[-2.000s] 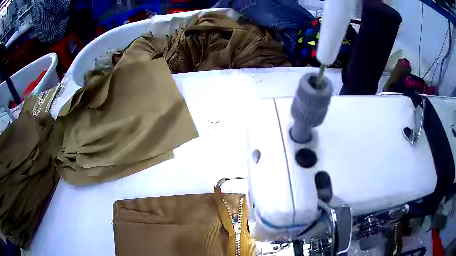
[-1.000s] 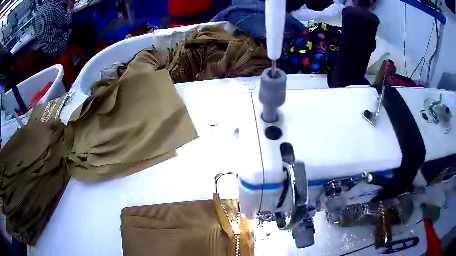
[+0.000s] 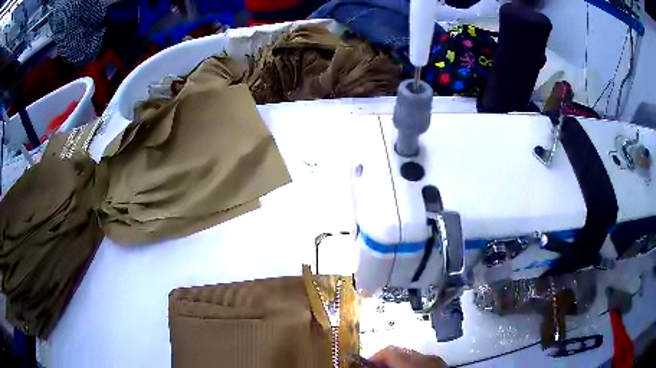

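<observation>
The brown ribbed garment panel (image 3: 244, 323) lies flat on the white table, left of the needle area, cut off by the bottom edge. A metal zipper (image 3: 336, 316) on tan tape runs along its right edge, its upper end spread open. The white lockstitch machine head (image 3: 489, 172) stands to the right, with warm light beside the zipper. Part of a hand (image 3: 406, 357) shows at the bottom edge, right of the zipper, its fingers by the tape; it seems to be my right hand, but its grip is cut off. My left hand is out of the picture.
Loose brown panels (image 3: 194, 158) lie bunched on the table's left. A white tub (image 3: 162, 68) with brown cloth stands behind. A dark cloth roll (image 3: 514, 61) stands behind the machine. A shiny clear-wrapped bundle (image 3: 503, 296), a dark slotted tool (image 3: 575, 346) and a red strip (image 3: 621, 338) lie right.
A hand has come into view at the bottom edge beside the zipper. The camera view has shifted, so the machine sits further left than two seconds ago. The panel's top edge looks slightly changed.
</observation>
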